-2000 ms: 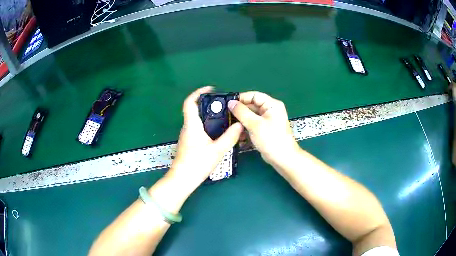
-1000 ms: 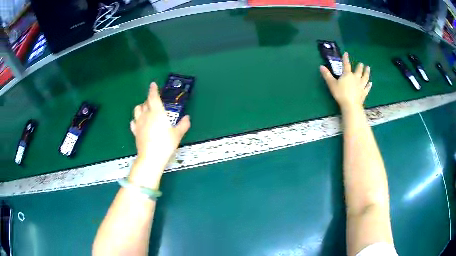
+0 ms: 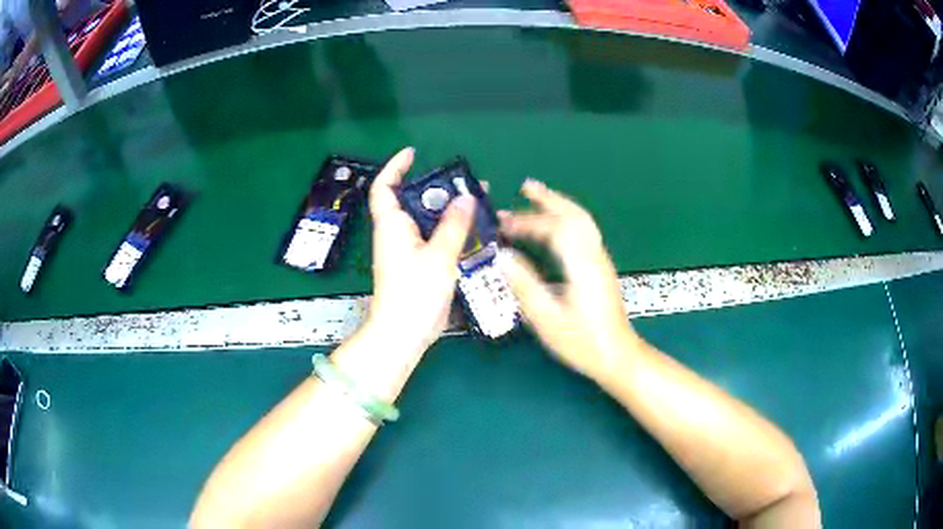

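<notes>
An open phone housing [image 3: 478, 253] is held tilted above the rail, its black end up and its white keypad board [image 3: 490, 301] down. A round pale loudspeaker [image 3: 435, 198] sits in the black end. My left hand [image 3: 408, 258] grips the housing from the left, with the thumb on its inner face beside the loudspeaker. My right hand [image 3: 567, 279] is at the housing's right side, fingers apart and slightly blurred; whether its fingertips touch the housing is not clear.
Another open housing [image 3: 326, 214] lies on the green belt [image 3: 641, 155] just left of my left hand. More units lie far left and far right. A worn whitish rail [image 3: 703, 287] separates the belt from the green worktop [image 3: 620, 455]. A red tray [image 3: 667, 21] stands beyond.
Both hands have come together at the middle. My left hand has left the unit it was over, and the housing by my right hand on the right is now held in my left hand.
</notes>
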